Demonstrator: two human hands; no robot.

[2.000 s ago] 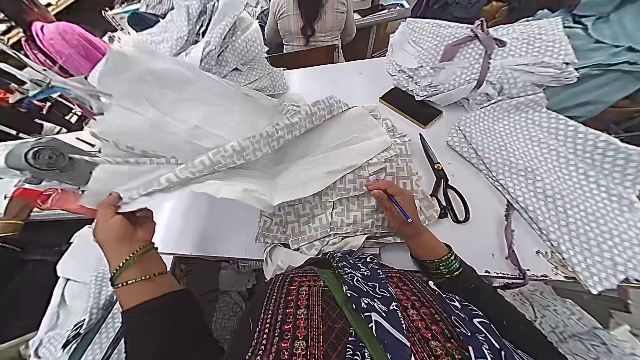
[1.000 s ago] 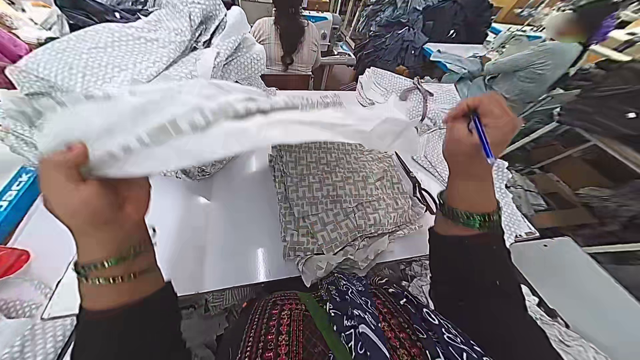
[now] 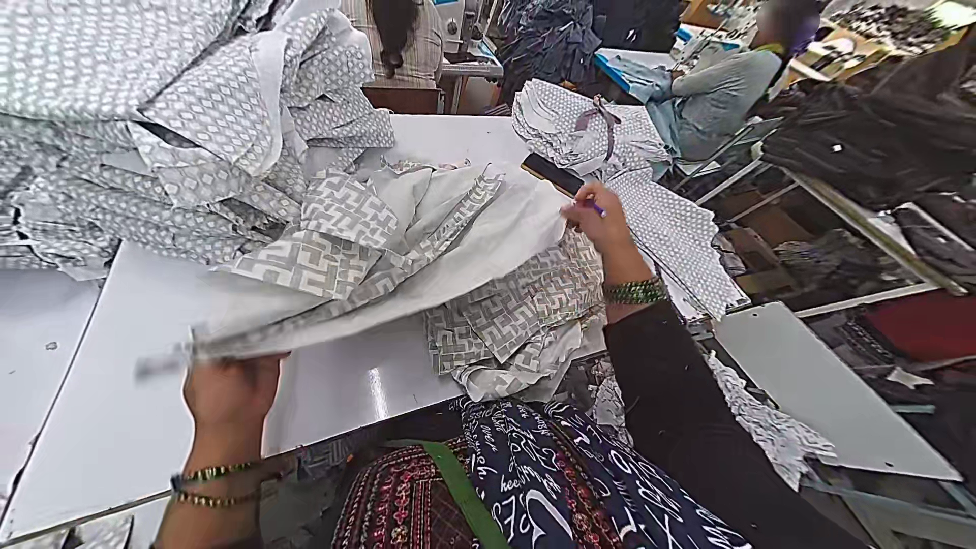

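Note:
A grey-and-white patterned fabric piece [image 3: 427, 282], its pale reverse side showing, stretches between my hands above the white table. My left hand [image 3: 232, 389] grips its left end, slightly blurred. My right hand [image 3: 598, 217] pinches the right end and also holds a purple-blue pen [image 3: 593, 207]. Under the held piece, to the right, lies a stack of fabric with the same geometric pattern [image 3: 503, 328]. A black flat object with a light edge [image 3: 552, 174] lies just behind my right hand. The scissors are not visible.
The white table [image 3: 328, 396] carries a large heap of dotted fabric [image 3: 206, 114] at the back left. A tied fabric bundle [image 3: 587, 126] sits at the back right, with more dotted fabric [image 3: 675, 229] beside it. Two people sit beyond, near sewing machines [image 3: 457, 27].
The fabric piece, held up taut a second ago, now hangs lower over the table. My right hand has come down beside the stack. The view has shifted.

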